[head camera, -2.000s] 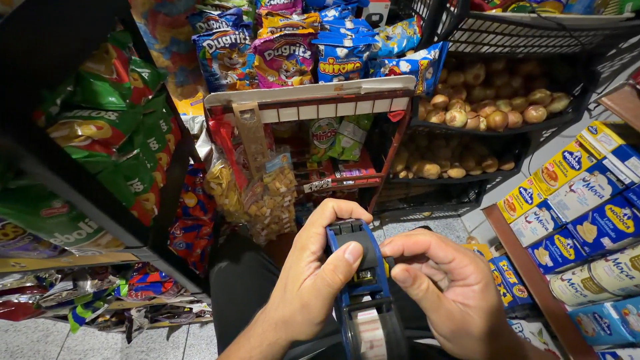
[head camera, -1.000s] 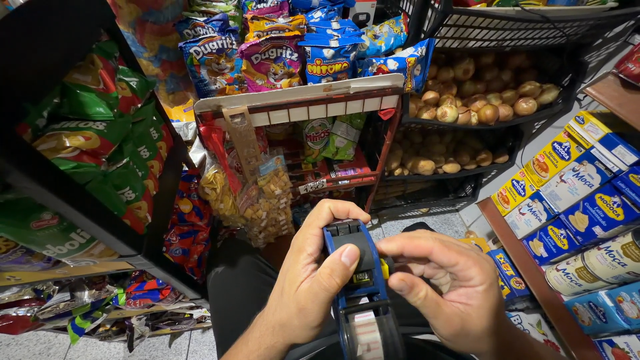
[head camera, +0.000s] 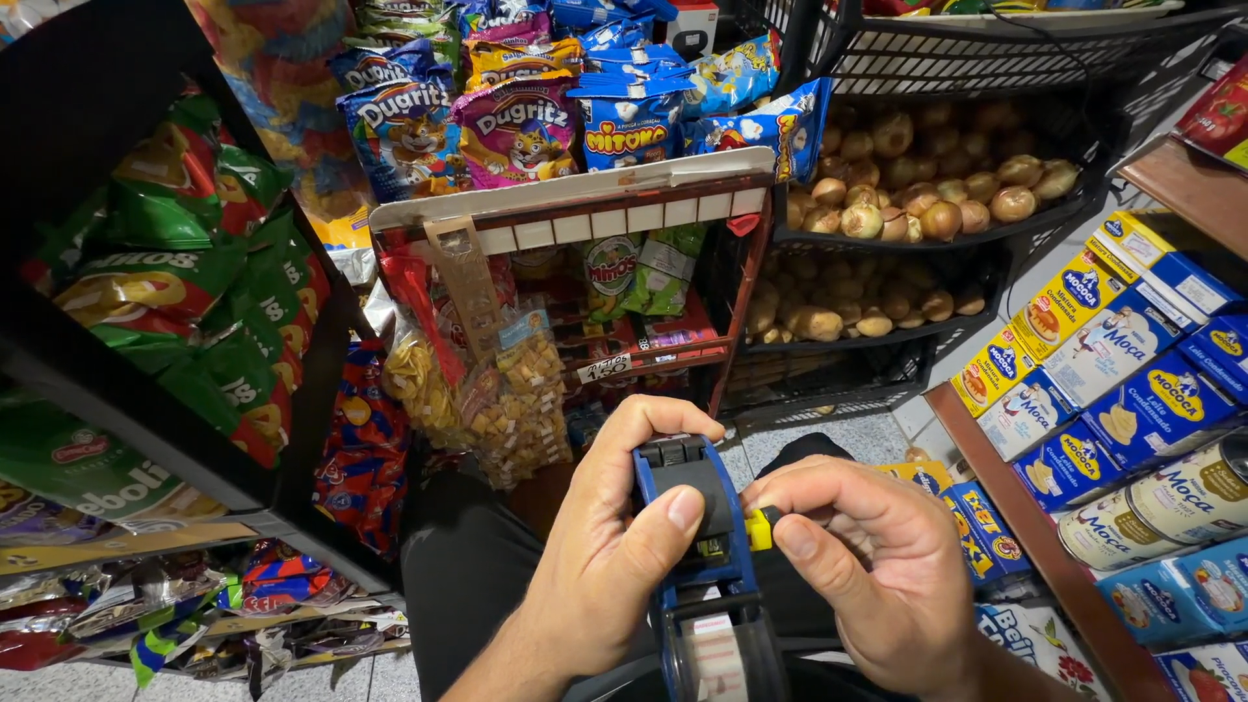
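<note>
A blue and black handheld price labeler (head camera: 707, 546) is held upright above my lap, with a roll of labels (head camera: 717, 653) showing through its clear lower housing. My left hand (head camera: 614, 536) wraps its left side, thumb across the black top part. On its right side, my right hand (head camera: 868, 556) pinches the small yellow and black adjusting knob (head camera: 762, 526) between thumb and forefinger. The knob sticks out from the blue frame. The labeler's handle is hidden or out of view.
Snack bags (head camera: 517, 132) fill a red wire rack (head camera: 741, 292) ahead. Black crates of onions (head camera: 916, 210) and potatoes (head camera: 838, 307) stand behind right. A shelf of condensed milk cartons (head camera: 1160, 400) is at right, a black rack of green snack bags (head camera: 185, 283) at left.
The yellow part of the knob, barely seen between the labeler and my right fingers before, now shows plainly. My left hand keeps its hold on the labeler.
</note>
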